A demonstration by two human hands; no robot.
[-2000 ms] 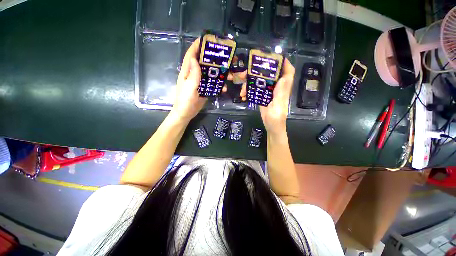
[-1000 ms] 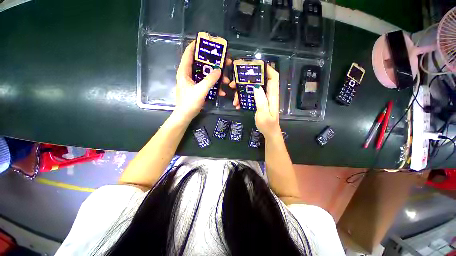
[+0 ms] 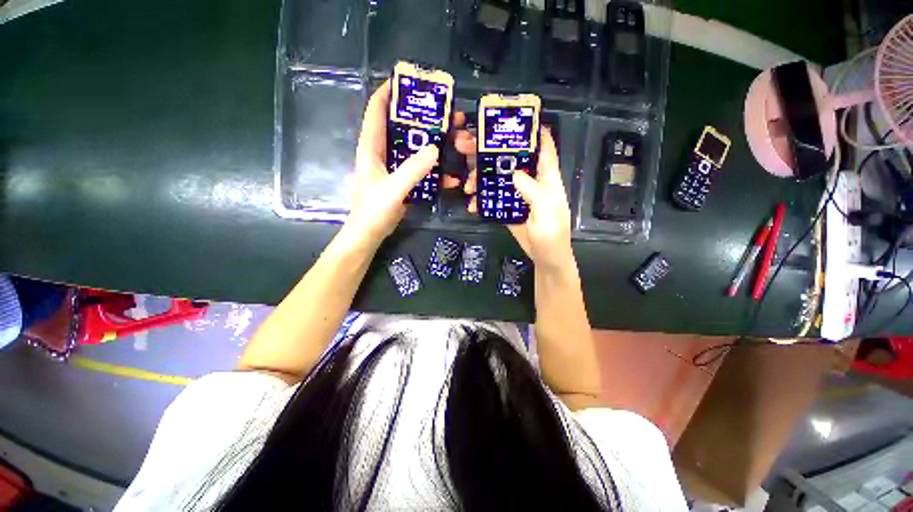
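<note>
My left hand (image 3: 382,185) holds a black keypad phone (image 3: 418,110) with a gold rim and lit screen, its thumb on the keypad. My right hand (image 3: 546,200) holds a similar keypad phone (image 3: 508,140), also lit, its thumb beside the centre key. Both phones are face up above the clear blister tray (image 3: 320,212). Phones lie back side up in the tray's pockets, one at the lower right (image 3: 619,178). Several small dark batteries (image 3: 441,257) lie along the near bench edge. My hands and the phones hide part of the tray's middle.
Right of the tray lie a face-up spare phone (image 3: 702,168), a loose battery (image 3: 651,271) and two pens (image 3: 769,250). Further right stand a pink fan (image 3: 769,125) and a white power strip (image 3: 843,255) with tangled cables. A blue sleeve (image 3: 8,310) shows at the far left.
Since a second ago, the phone in my right hand has moved up slightly and its thumb has shifted off the centre key. Both screens show different content. My left hand has barely moved.
</note>
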